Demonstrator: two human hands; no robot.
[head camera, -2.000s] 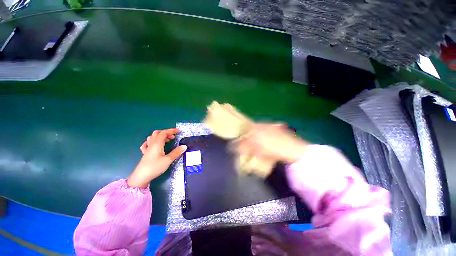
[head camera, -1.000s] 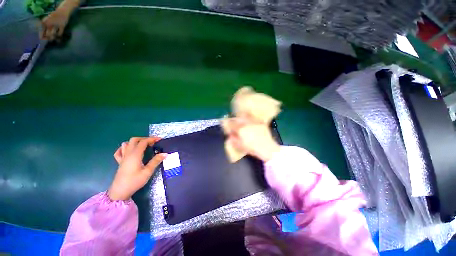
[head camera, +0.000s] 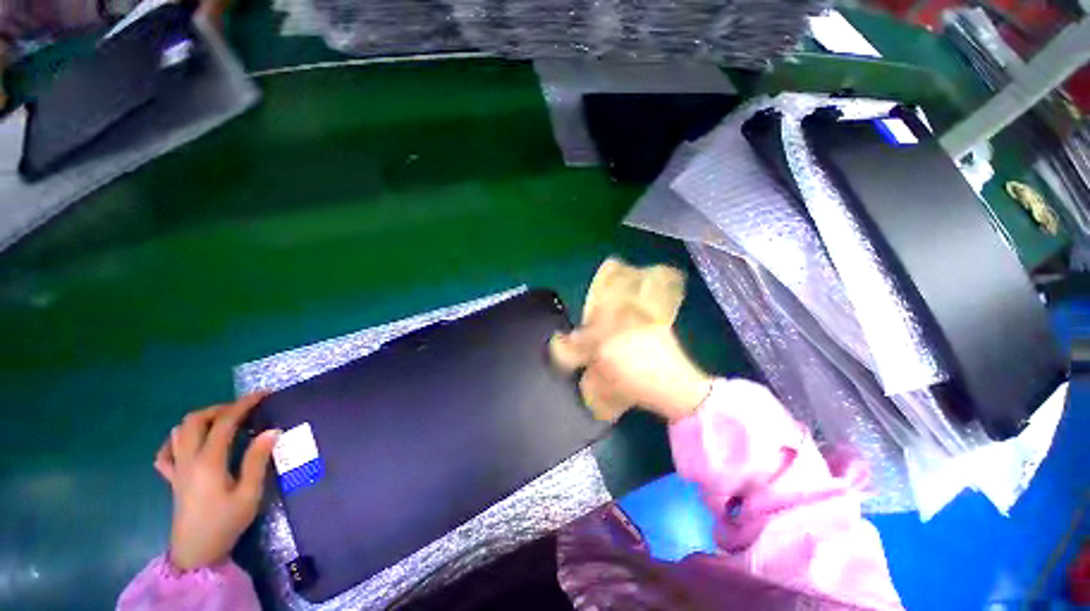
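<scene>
The black panel unit (head camera: 430, 442) lies smooth face up and slightly tilted on a silvery bubble wrap sheet (head camera: 544, 507). Its white and blue label (head camera: 298, 455) is near the left short edge. My left hand (head camera: 215, 477) rests at the panel's upper left corner, thumb on the face beside the label, fingers apart. My right hand (head camera: 634, 364) holds the crumpled tan-yellow cloth (head camera: 640, 292) at the panel's right short edge. The cloth sticks out above and below the hand. The fingertips are partly hidden by the cloth.
A stack of black panels (head camera: 944, 275) with bubble wrap leans at right. Another black panel (head camera: 651, 129) lies beyond the work. A grey bubble wrap pile (head camera: 538, 26) is at the far side. At upper left, a person's hand is near a panel (head camera: 102, 96) on wrap.
The view has turned right, so the panel shows farther left. My right hand and the cloth have moved from over the panel's face to its right edge. The upper left panel now lies at a different angle.
</scene>
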